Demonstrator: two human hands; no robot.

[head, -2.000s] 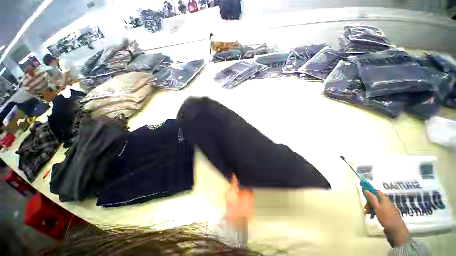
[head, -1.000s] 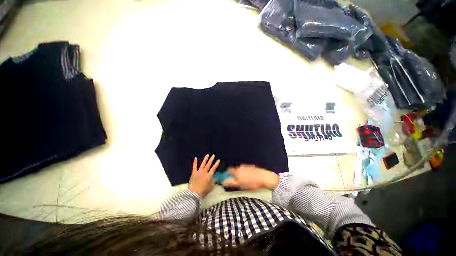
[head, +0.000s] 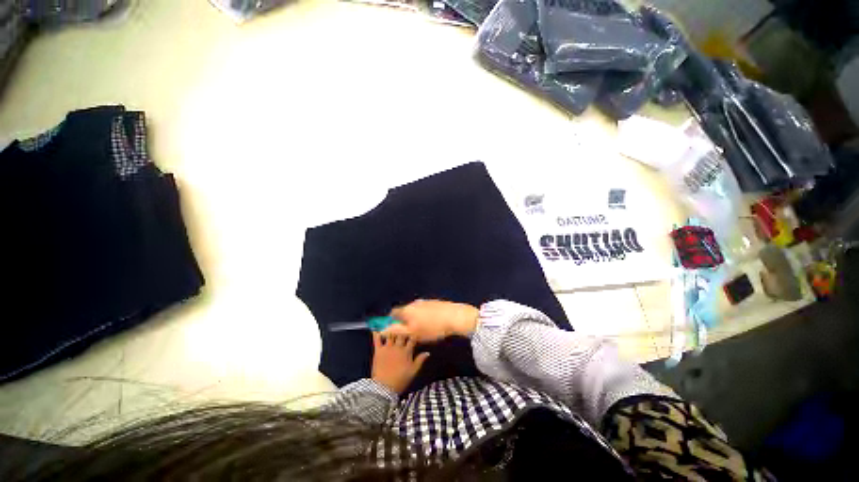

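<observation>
A dark sleeveless garment (head: 424,245) lies flat in front of me on the cream table, its neck and armhole edges towards the left. My right hand (head: 435,321) holds a small teal-handled tool (head: 381,323) with a thin pale tip pointing left over the cloth. I cannot tell whether it is snips or a nozzle. My left hand (head: 397,361) rests on the garment just below the tool, fingers bent, with nothing visible in it.
Another dark garment with gingham lining (head: 85,235) lies at left. Printed polybags (head: 593,249) lie at right, touching the garment. Bagged garments (head: 603,47) are heaped at upper right. A red-and-black checked pouch (head: 697,247), a small black rectangle (head: 737,289) and clutter lie near the right edge.
The garment, first lifted and blurred, then flat, is now turned at a slant. The tool in my right hand has moved left across it. My left hand has shifted slightly towards me.
</observation>
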